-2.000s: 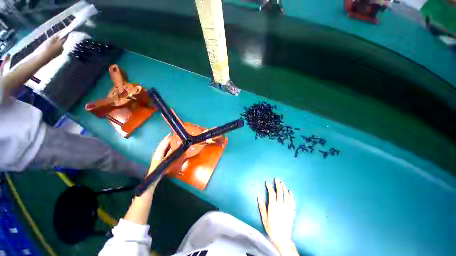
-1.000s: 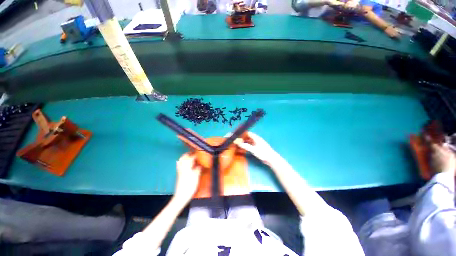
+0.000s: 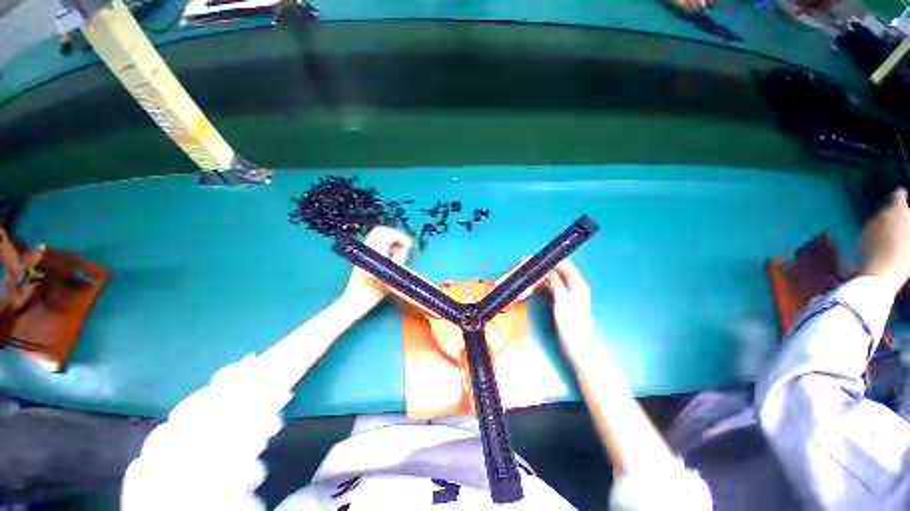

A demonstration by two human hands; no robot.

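Observation:
A black three-arm assembly (image 3: pixel 489 384) lies on the orange fixture (image 3: pixel 435 369), one arm pointing toward me and two pointing away. My left hand (image 3: pixel 377 267) is at the left arm's outer end, beside the pile of small black fittings (image 3: pixel 337 205); its fingertips are partly hidden, and I cannot tell whether it holds anything. My right hand (image 3: pixel 569 299) is beside the right arm, its fingers partly behind it; its grip is not clear. The centre joint (image 3: pixel 471 316) is uncovered.
A tape-wrapped post (image 3: pixel 180 110) stands at the bench's far edge, upper left. Other orange fixtures stand at left (image 3: pixel 62 314) and right (image 3: pixel 798 274). A person's arm (image 3: pixel 833 319) is at the right. A dark green strip (image 3: pixel 479 110) runs behind the bench.
The view has swung right and down. My left hand has moved from the fixture's side to the fittings pile. My right hand has shifted slightly outward along the right arm.

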